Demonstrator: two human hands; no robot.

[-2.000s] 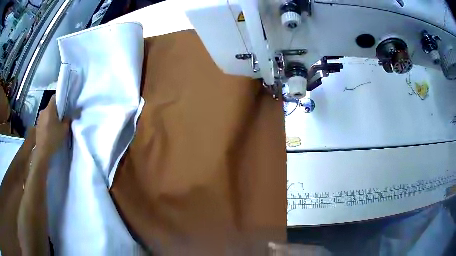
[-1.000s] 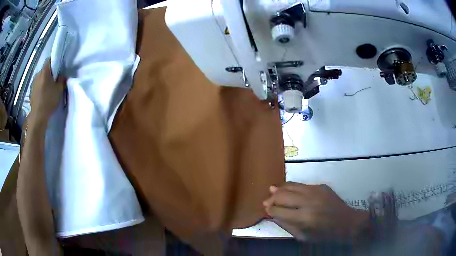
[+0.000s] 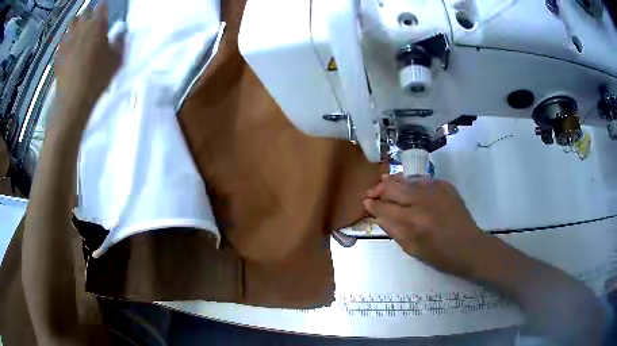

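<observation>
The brown panel [image 3: 270,162] lies on the machine table, its right edge running under the presser foot area of the white sewing machine [image 3: 298,74]. My right hand [image 3: 423,216] pinches the panel's right edge between the fingertips just in front of the needle area. The needle tip is hidden. The white lining [image 3: 145,149] lies folded over the panel's left part, with a brown lower section showing below it. My left hand [image 3: 88,57] is at the upper left, blurred, at the lining's left edge; whether its fingers grip the lining is unclear.
The tension dial [image 3: 414,78] sits on the machine head. A bobbin winder [image 3: 558,120] is at the right. A loose thread [image 3: 496,142] lies on the bed. The printed ruler scale [image 3: 385,303] runs along the table's front edge. White and brown material [image 3: 10,219] is at the far left.
The panel has moved forward toward the needle, and its lower edge now shows on the table. My right hand came into view and moved up near the needle. My left hand moved up and forward.
</observation>
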